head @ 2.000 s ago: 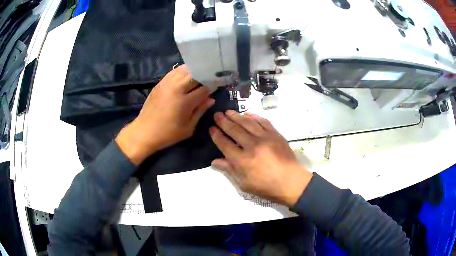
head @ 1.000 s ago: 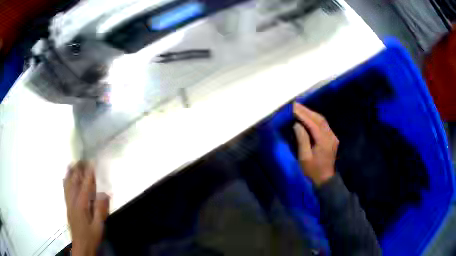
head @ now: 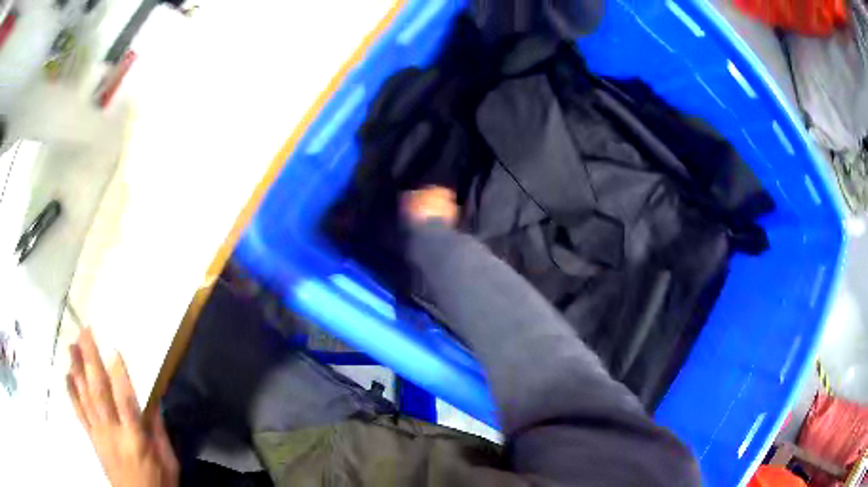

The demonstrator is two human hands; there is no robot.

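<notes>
A blue work bin (head: 761, 352) stands beside the white machine table (head: 190, 143). Several black cloth pieces (head: 657, 228) lie in it in a loose heap. My right hand (head: 431, 204) is inside the bin at the left part of the heap. It is blurred and its fingers are hidden by the dark cloth, so I cannot tell whether it holds a piece. My left hand (head: 114, 409) rests on the table near its front edge, fingers spread, holding nothing.
Dark thread snips (head: 39, 231) lie on the table at the left. Blurred machine parts show at the top left. Red-orange cloth (head: 795, 14) and grey cloth (head: 823, 90) are beyond the bin. A reddish bundle (head: 836, 428) is at the lower right.
The view has swung right from the sewing machine to the bin. My hands have left the black panel at the needle. My right hand moved from the bin's rim into the bin.
</notes>
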